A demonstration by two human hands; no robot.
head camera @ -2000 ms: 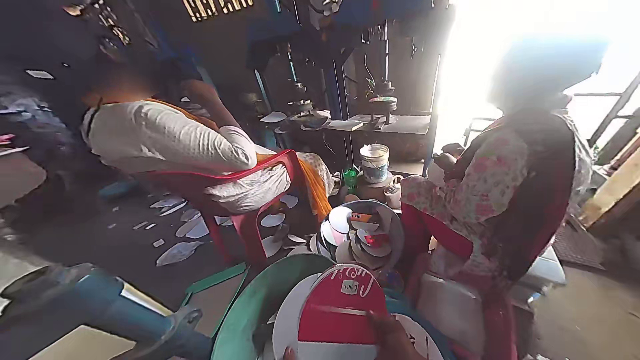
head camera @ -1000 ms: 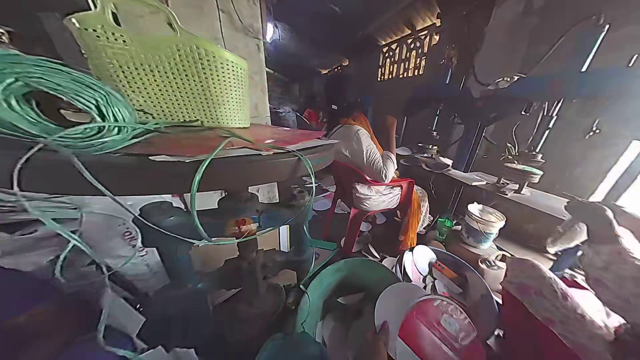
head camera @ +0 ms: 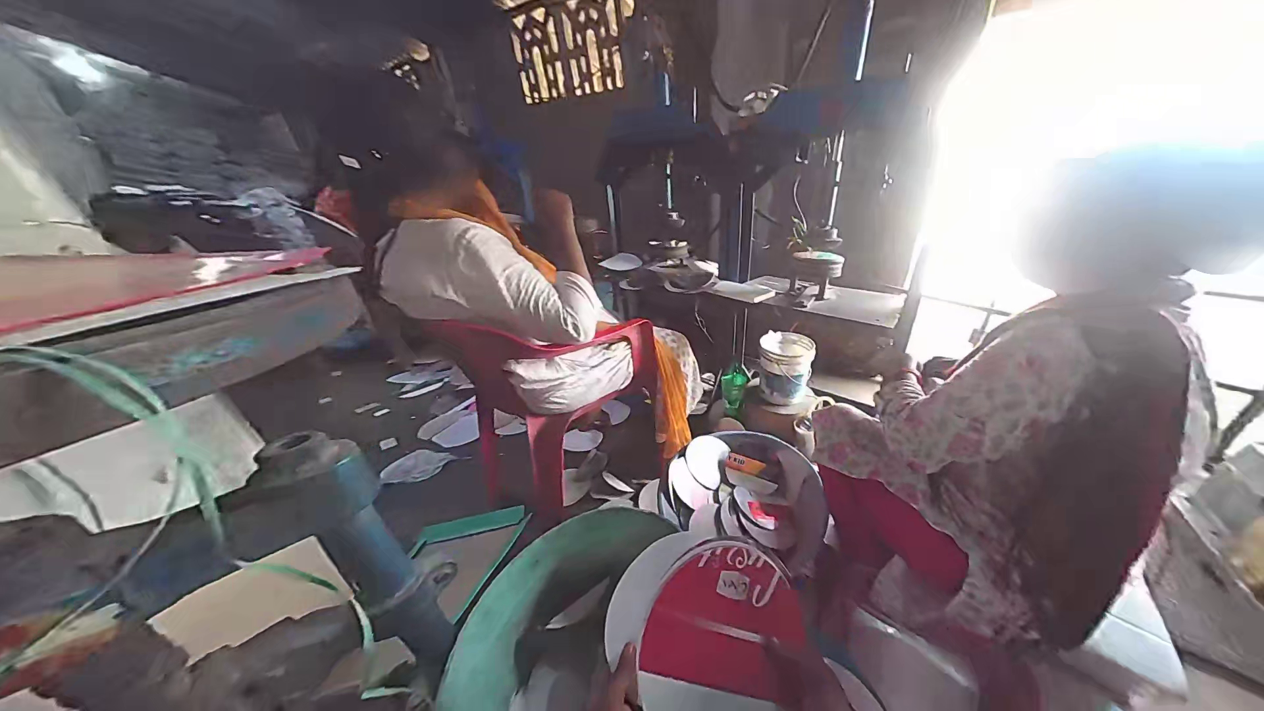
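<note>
At the bottom of the head view, my left hand [head camera: 620,681] grips the lower left edge of round printed discs [head camera: 726,617], red and white with writing. On their right side lies my right hand [head camera: 805,671], its fingers dark and blurred against the red face. Just left of the discs and partly under them is a large green basin [head camera: 513,612] with more pale pieces inside. Beyond them a round metal basin [head camera: 812,484] holds several overlapping cut discs [head camera: 703,462].
One person sits in a red plastic chair [head camera: 548,434]; another person [head camera: 1037,464] sits at the right. Discs [head camera: 420,466] litter the floor. A white bucket [head camera: 786,367] stands near a bench with press machines [head camera: 816,267]. Left are a table [head camera: 178,316] and a blue metal cylinder [head camera: 346,523].
The view swung left towards the table, then back right. The red and white discs show at my hands two seconds ago and now.
</note>
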